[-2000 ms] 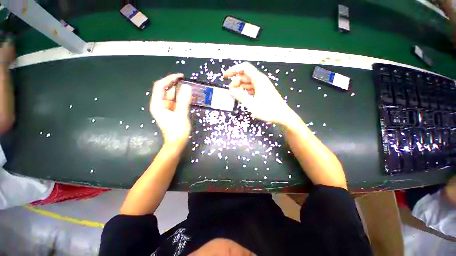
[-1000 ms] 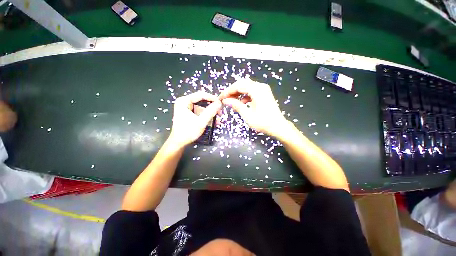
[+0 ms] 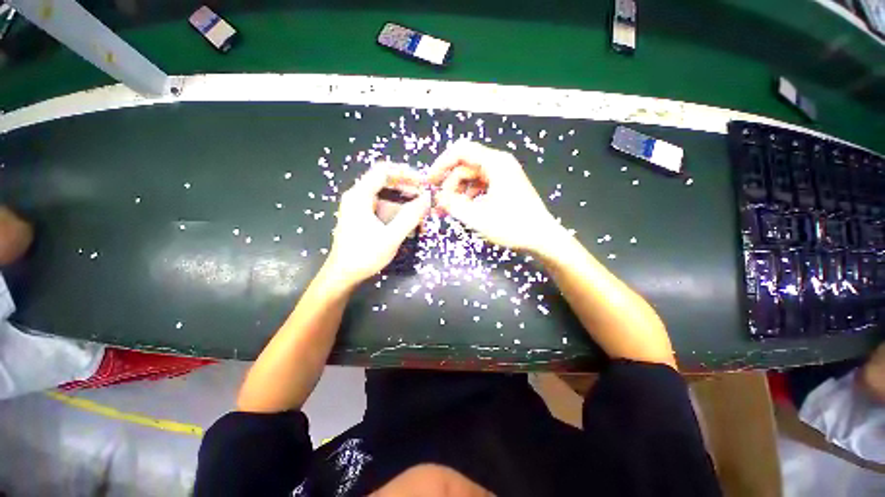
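My left hand is closed around a black mobile phone, which is mostly hidden by the fingers and palm. My right hand is beside it, its thumb and forefinger pinched together at the left fingertips, near the phone's upper end. Whether the pinch holds a small part is too small to tell. Many tiny white parts lie scattered on the dark green bench around and under both hands.
A waiting phone lies at the right, near the white edge strip. A black blister tray is at far right. Several phones lie on the green belt beyond. A metal post slants in at upper left. Another person's hand is at the left edge.
The phone was held lengthwise across with its screen showing; it is now turned and mostly covered by my left hand. My hands have come together. The belt phones have shifted left.
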